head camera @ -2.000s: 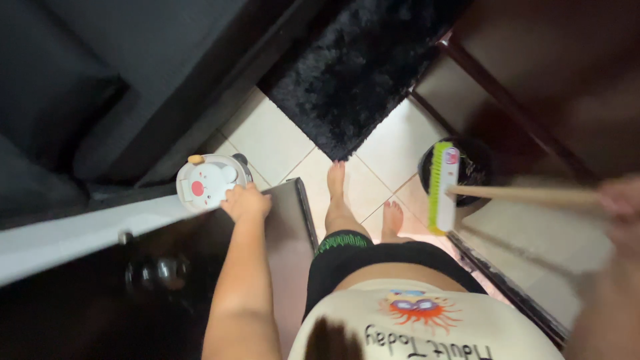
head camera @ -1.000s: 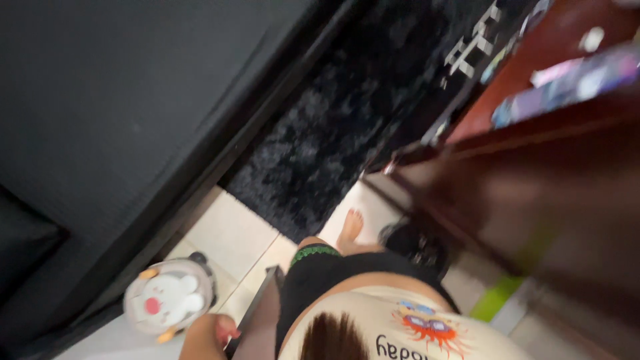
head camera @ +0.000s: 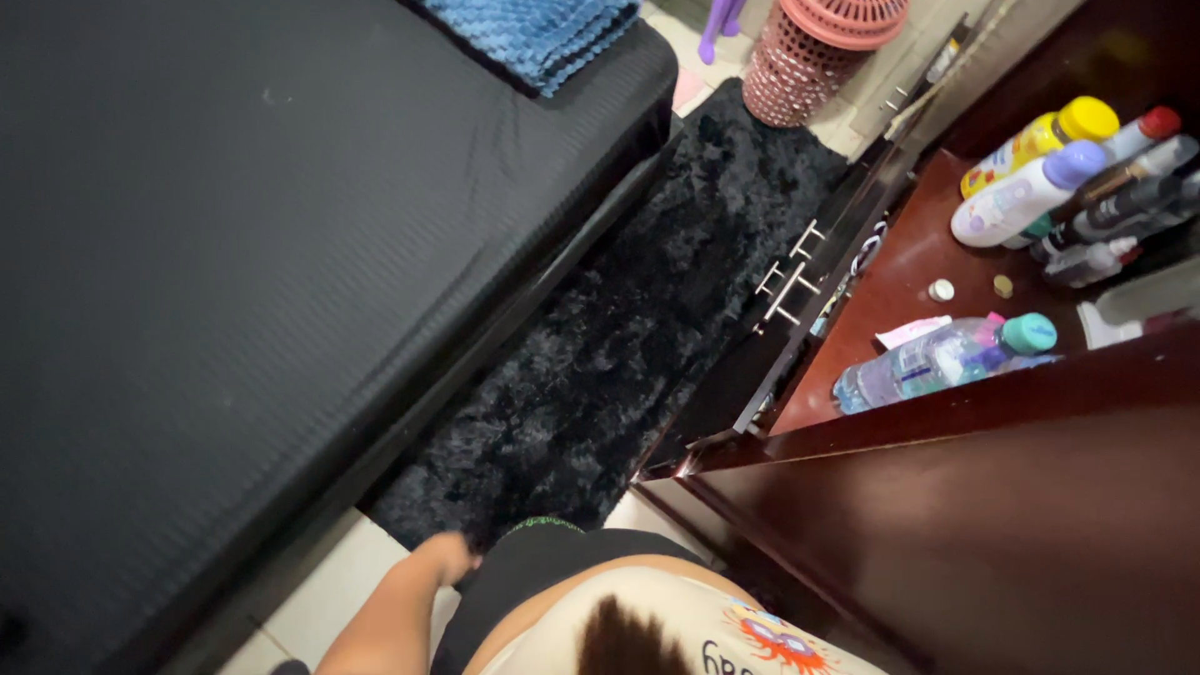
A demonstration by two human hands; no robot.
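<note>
My left hand (head camera: 452,560) hangs low beside my left hip, over the near end of a black shaggy rug (head camera: 600,328). It is blurred and partly turned away, so its fingers do not show well; no object is visible in it. Just left of it stretches the bed (head camera: 262,262), covered in black ribbed fabric. My right hand is out of view, and so is the broom.
A folded blue textured blanket (head camera: 553,37) lies on the bed's corner. A pink lidded basket (head camera: 806,66) stands at the rug's far end. Right is a dark red wooden cabinet with a plastic bottle (head camera: 937,361), a purple-capped bottle (head camera: 1022,197) and silver-handled drawers (head camera: 783,291) below.
My right hand and the green-bristled broom have left the view. My left hand was at the round white bear-faced item two seconds ago and is now by my hip. The view has swung toward the rug and cabinet.
</note>
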